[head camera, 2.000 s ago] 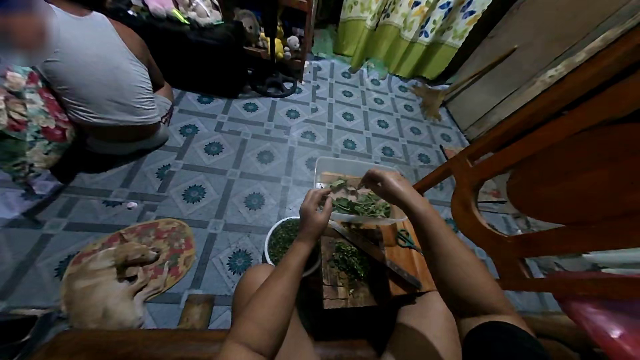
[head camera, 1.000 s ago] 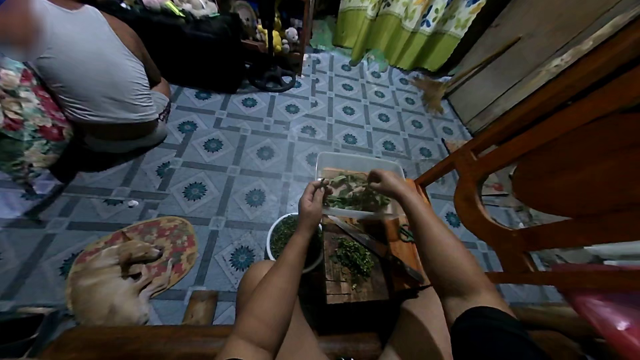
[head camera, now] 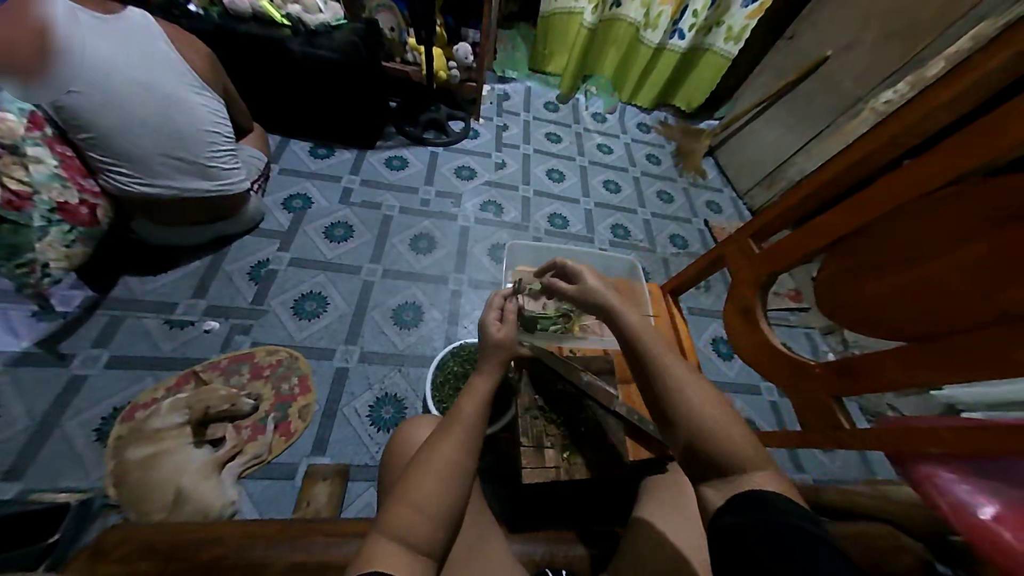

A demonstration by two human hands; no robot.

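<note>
My left hand (head camera: 499, 326) is closed on a small bit of green plant over the left side of a clear plastic container (head camera: 645, 280). To its right my right hand (head camera: 574, 282) has its fingers bent around part of the same plant matter; its exact hold is hard to tell. Green leaves or pods (head camera: 552, 320) lie in the container below both hands. A long knife (head camera: 596, 388) lies slantwise over a wooden chopping board (head camera: 540, 456), which bears chopped greens, mostly in shadow. Beside the board stands a white bucket (head camera: 432, 384) of chopped greens, partly behind my left forearm.
A wooden chair (head camera: 748, 320) stands at the right. A dog (head camera: 180, 456) lies on an oval mat (head camera: 296, 376) at lower left. A person in a grey sleeveless shirt (head camera: 152, 104) sits at upper left. A broom (head camera: 692, 148) leans by the wall.
My right hand has moved left, closer to my left hand, above the container. The greens on the board, well lit earlier, are now mostly in shadow.
</note>
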